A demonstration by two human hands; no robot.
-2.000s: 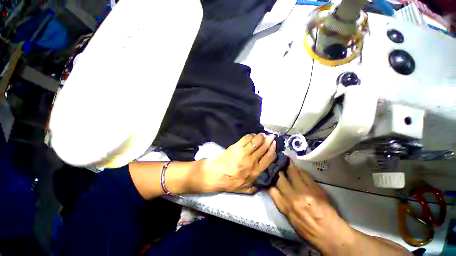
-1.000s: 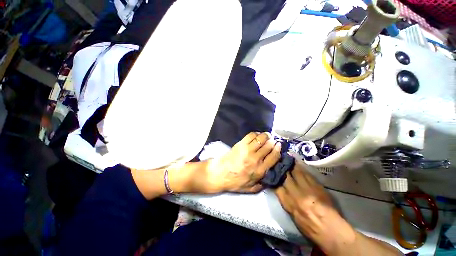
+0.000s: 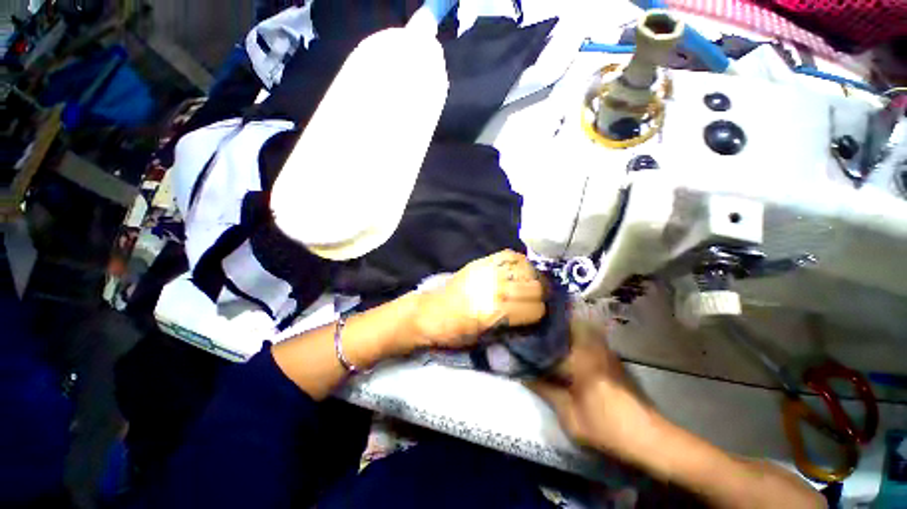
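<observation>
Black fabric (image 3: 453, 204) spreads over the machine table behind my hands and runs under the machine head. My left hand (image 3: 487, 303) is curled on a bunched part of the black fabric in front of the needle area. My right hand (image 3: 587, 383) holds the same bunch from the right; its fingertips are blurred and partly hidden by cloth. The white sewing machine (image 3: 796, 219) stands at the right, with its round thread part beside the bunch. The needle and presser foot cannot be made out.
The white lamp (image 3: 363, 149) hangs over the fabric. White and black pieces (image 3: 234, 184) lie at the left. Scissors with red and orange handles (image 3: 820, 423) lie at the right, partly under the arm. A pink-red basket (image 3: 845, 22) stands behind. The ruler-marked table edge (image 3: 467, 425) is in front.
The view has shifted, so the lamp looks smaller and more of the fabric and machine arm shows. My left fingers have curled in, and the black bunch between my hands has changed shape.
</observation>
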